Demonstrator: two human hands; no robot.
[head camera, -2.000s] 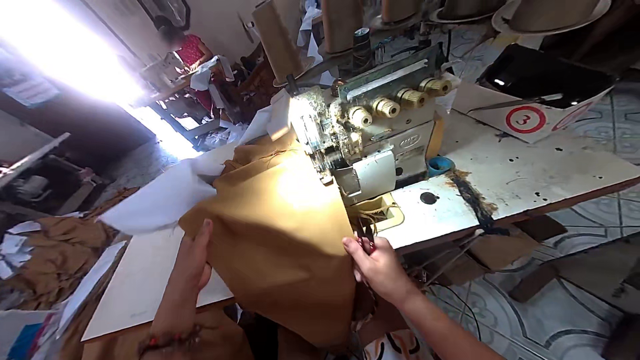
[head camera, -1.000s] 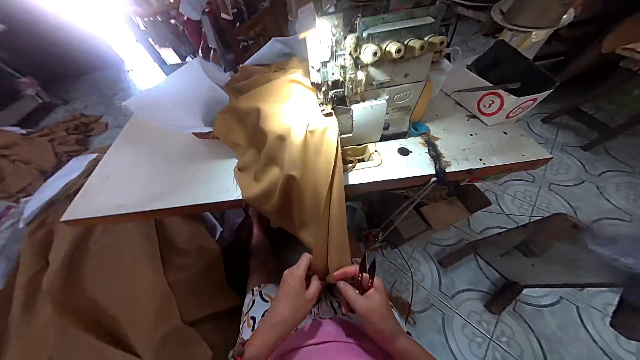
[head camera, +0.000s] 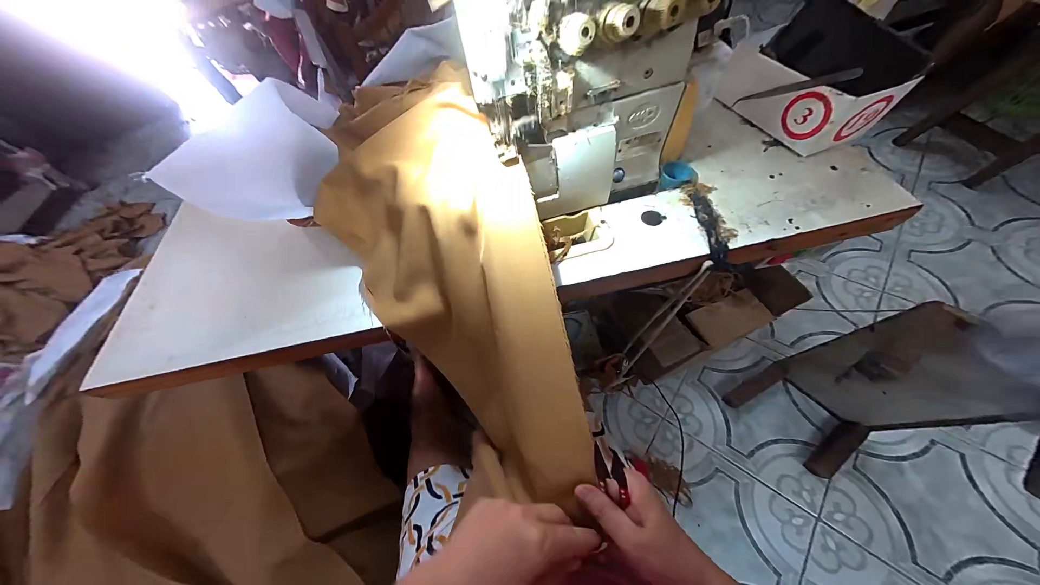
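Tan fabric (head camera: 520, 325) runs from beneath the presser foot of an overlock sewing machine (head camera: 605, 114) down over the table's front edge to my lap. At its lower end my left hand (head camera: 520, 536) pinches the cloth. Close beside it, my right hand (head camera: 642, 528) grips the cloth's right edge between thumb and fingers and also holds small thread snips (head camera: 611, 478), blades pointing up. A bright lamp shines on the cloth near the needle. My left fingertips are partly hidden against the fabric.
The white sewing table (head camera: 236, 284) bears white cloth (head camera: 252, 154), a blue ring (head camera: 677, 175) and a carton (head camera: 804, 106) with a tool across it. More brown cloth (head camera: 179, 479) hangs at left. A low wooden stool (head camera: 902, 366) and cardboard box (head camera: 723, 321) are at right.
My left hand has moved from the cloth's left side to its lower end beside my right hand. The cloth, earlier spread wide, now hangs as a long strip. The view has tilted down.
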